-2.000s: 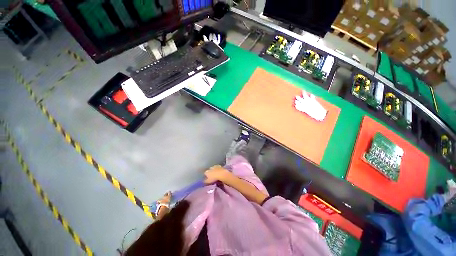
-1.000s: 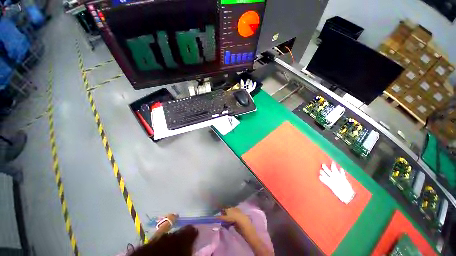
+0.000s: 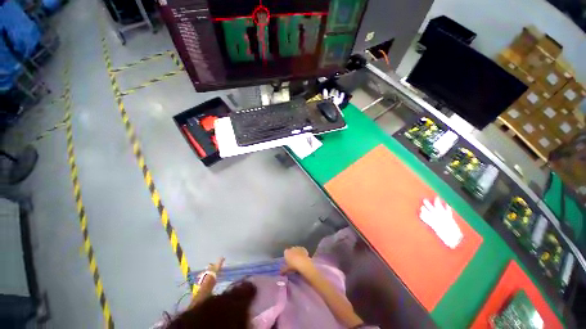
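Note:
A see-through purple-blue strip point(image 3: 252, 269) lies roughly level in front of my body, low in the view. My right hand point(image 3: 296, 259) is closed around its right end. My left hand point(image 3: 213, 269) is at its left part, with one finger raised; the strip shows on both sides of it. The hand is small and blurred, and its other fingers are mostly hidden. The large monitor point(image 3: 283, 45) shows green board images with a red crosshair.
Keyboard point(image 3: 270, 122) and mouse point(image 3: 328, 111) sit below the monitor. A white glove point(image 3: 441, 222) lies on the orange-red mat point(image 3: 385, 212). A loose green board point(image 3: 519, 313) is on another red mat. Boards in black carriers point(image 3: 472, 171) line the conveyor. A black bin point(image 3: 209, 159) is on the floor.
The view has turned from the bench towards the monitor. Its picture has changed from a pie chart to crosshair views. The strip stays at my hands; a left finger is now raised.

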